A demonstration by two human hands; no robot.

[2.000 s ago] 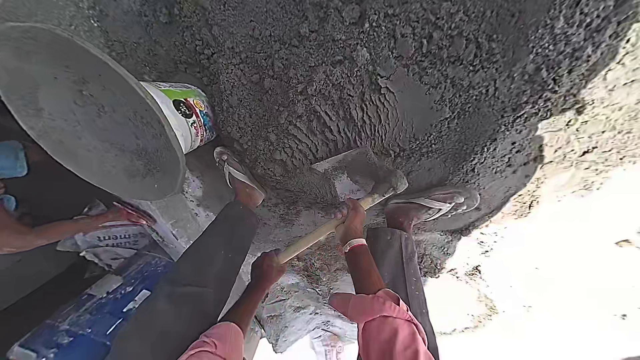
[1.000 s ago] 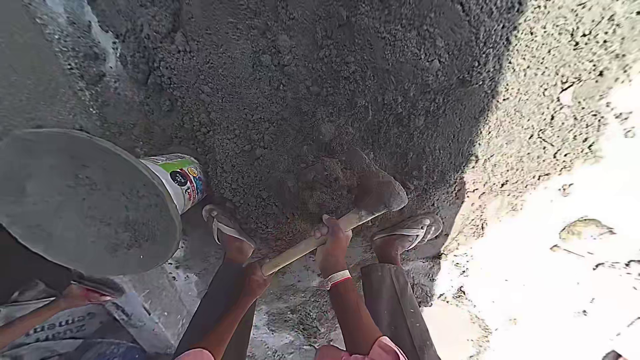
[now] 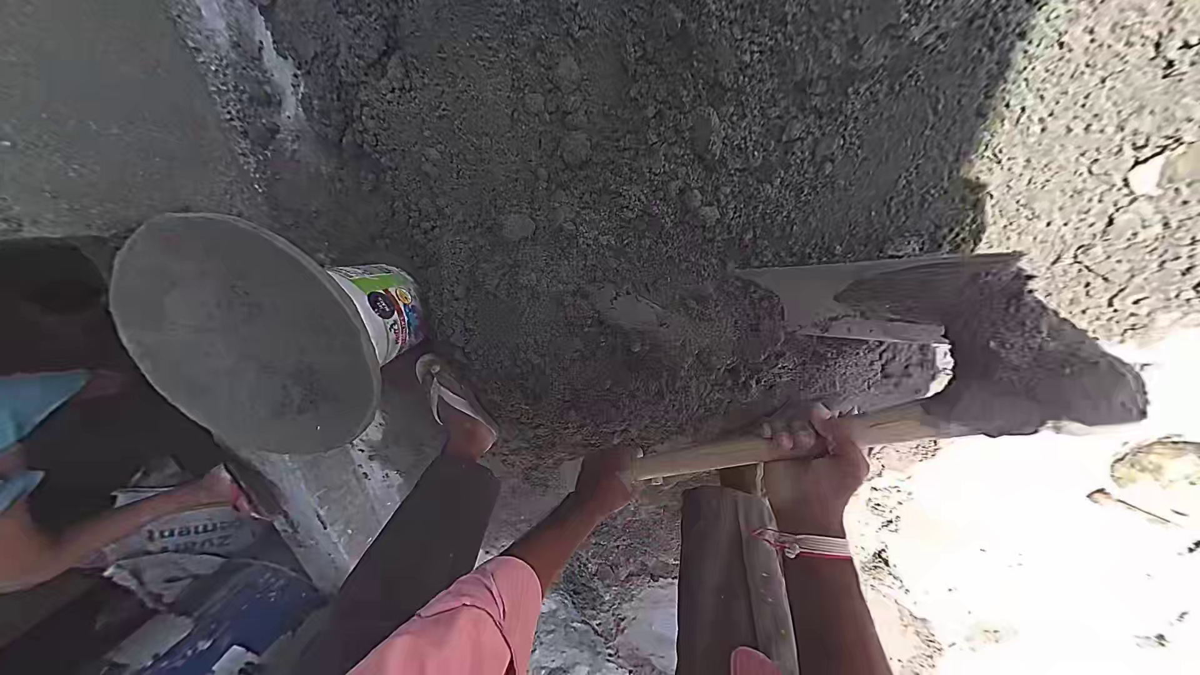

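Note:
My left hand (image 3: 607,480) is closed round the rear end of a hoe's wooden handle (image 3: 703,458). Farther along the same handle, my right hand (image 3: 817,441), with a band at its wrist, grips it nearer the head. The hoe's metal blade (image 3: 1012,375) is at the right, blurred, and dark wet mortar appears to lie on it. Under and beyond it spreads a wide heap of grey mortar mix (image 3: 581,187). One sandalled foot (image 3: 459,403) stands at the mortar's near edge; the other foot is mostly hidden behind my right hand and the handle.
A large round grey pan (image 3: 246,333) leans by a white plastic bucket (image 3: 380,305) at the left. Another person's hand (image 3: 225,489) is near a cement bag (image 3: 192,534). A blue object (image 3: 239,605) lies at lower left. Bright sunlit ground (image 3: 1012,525) lies to the right.
Both hands and the hoe have moved to the right; the blade, earlier in front of my feet, is now at the far right, off to the side. Both hands keep hold of the handle.

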